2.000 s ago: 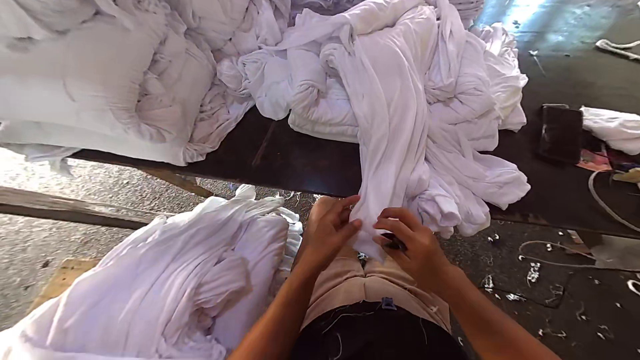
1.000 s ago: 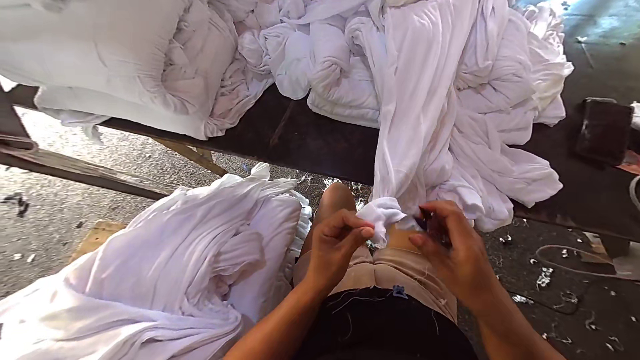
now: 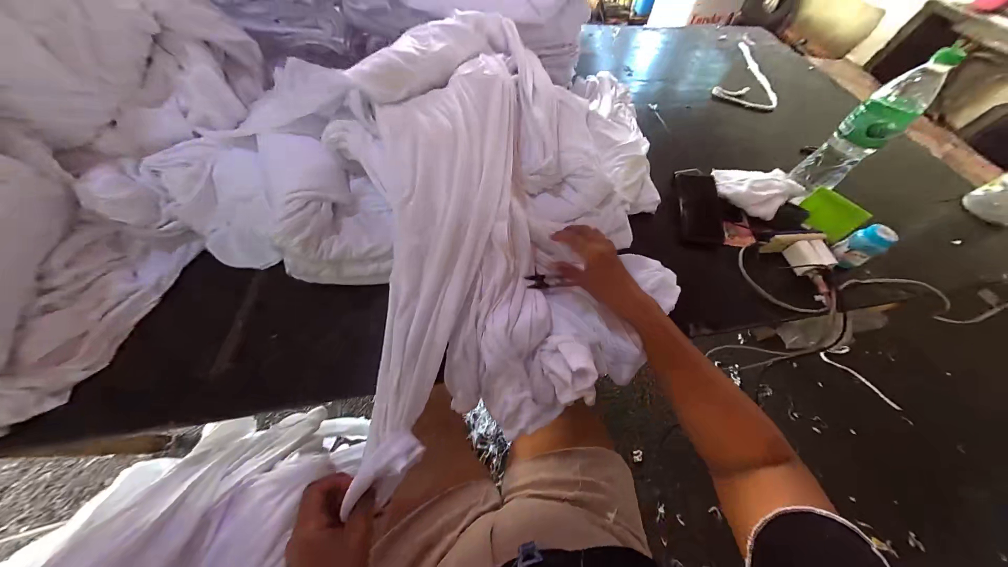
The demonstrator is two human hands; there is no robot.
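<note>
My left hand (image 3: 331,520), low in the view, grips the lower end of a long white cloth (image 3: 441,205) that hangs from the heap on the dark table. My right hand (image 3: 587,264) reaches over the right part of the white cloth heap, and small dark pointed metal tips, perhaps of thread snips (image 3: 538,281), stick out from its fingers. Most of that tool is hidden by the hand. Another pile of white cloth (image 3: 213,496) lies at the lower left, beside my left hand.
On the dark table (image 3: 685,59) are a green-capped plastic bottle (image 3: 874,122), a black wallet or case (image 3: 698,207), a green item (image 3: 835,213), a blue-capped container (image 3: 866,242), a white plug (image 3: 809,256) and cables. Bits of thread lie scattered at right.
My hands, close together at the cloth's end before, are now apart: the left lower down with the cloth's end, the right farther up on the heap. The view has turned right and up.
</note>
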